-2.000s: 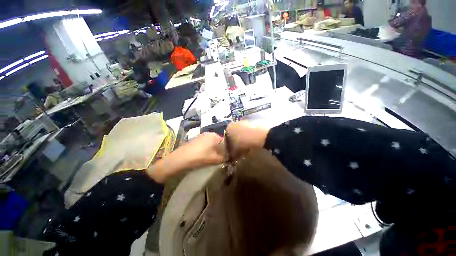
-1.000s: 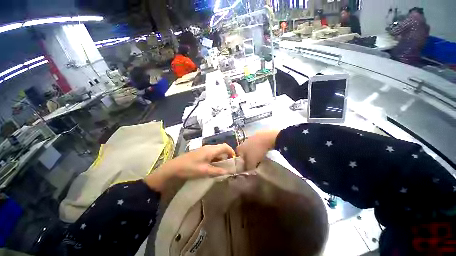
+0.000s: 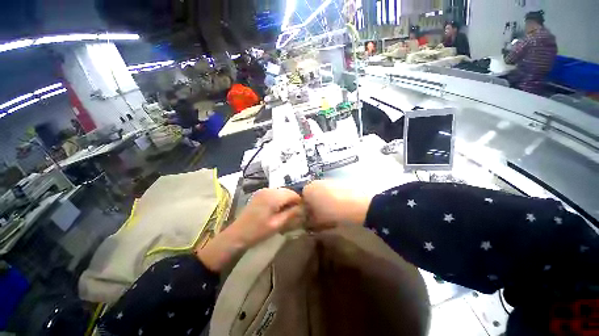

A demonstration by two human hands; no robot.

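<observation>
A large beige bag body (image 3: 354, 282) hangs open like a sack in front of me, with a pocket and a small dark dot inside at its left. My left hand (image 3: 272, 211) pinches its top edge from the left. My right hand (image 3: 328, 205) grips the same edge from the right, the two hands almost touching. The fingertips are partly hidden in the cloth. The white sewing machine (image 3: 287, 147) stands just beyond my hands; its needle area is hidden behind them.
A pile of beige workpieces with yellow edges (image 3: 174, 210) lies at the left. A grey-framed control screen (image 3: 429, 139) stands behind the table at the right. A metal-edged trough (image 3: 486, 118) runs along the right. Several people work in the background, one in a checked shirt (image 3: 535, 56).
Both hands are slightly lower in view than two seconds ago. The left fingers, spread over the cloth edge one second ago, are now bunched against the right hand.
</observation>
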